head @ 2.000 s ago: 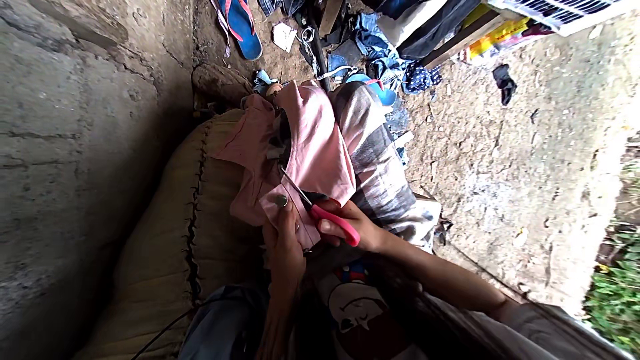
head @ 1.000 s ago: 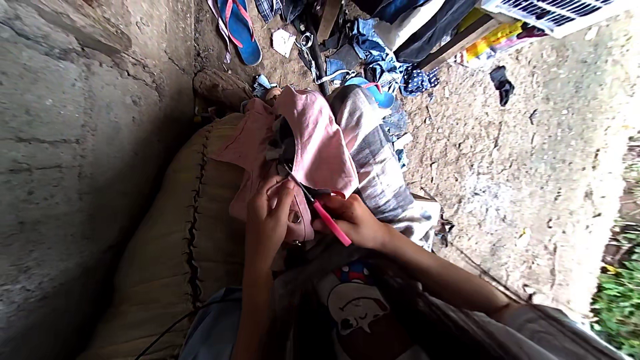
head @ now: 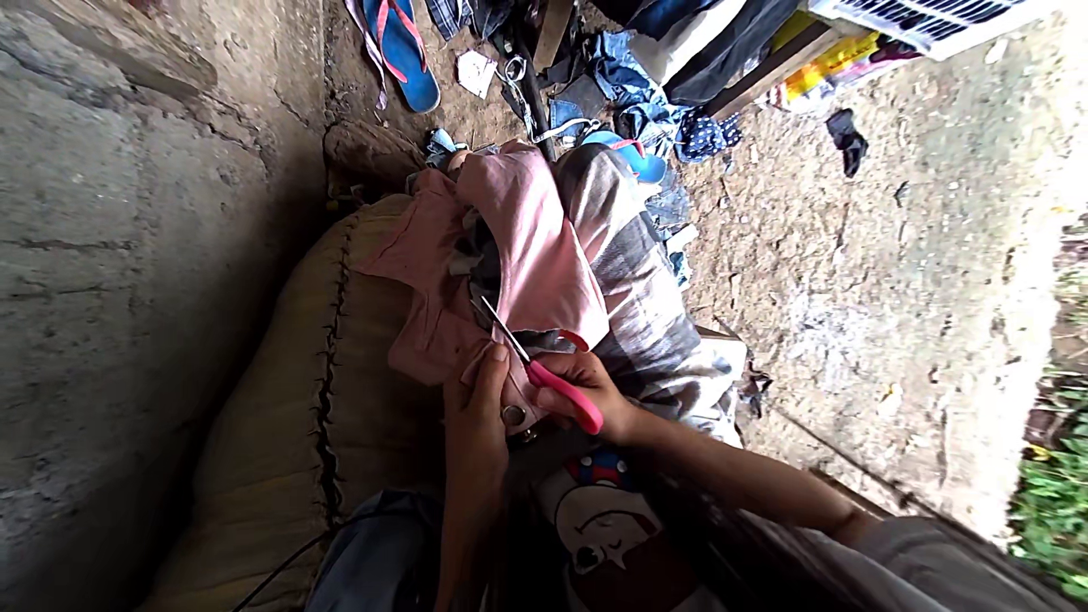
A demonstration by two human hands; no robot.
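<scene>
Pink fabric (head: 544,246) lies across my lap, over grey and white checked cloth (head: 646,314). My right hand (head: 595,395) holds scissors with pink handles (head: 571,398); their blades point up and left, parted a little, at the edge of the fabric. Close by on the left, my left hand (head: 480,382) pinches a fold of the same fabric between thumb and fingers. A round metal ring or button (head: 513,416) shows on a pink strip between the hands. The fingertips under the fabric are hidden.
A stitched, stuffed sack (head: 280,425) lies at left beside a concrete wall (head: 127,255). Blue flip-flops (head: 410,64), denim scraps (head: 625,72) and a wooden beam (head: 769,68) are at the top. A white plastic crate (head: 935,21) stands top right. A black cloth scrap (head: 847,140) lies on the ground.
The scissor blades, closer together a second ago, are now parted. My left hand has shifted along the edge of the pink fabric since two seconds ago.
</scene>
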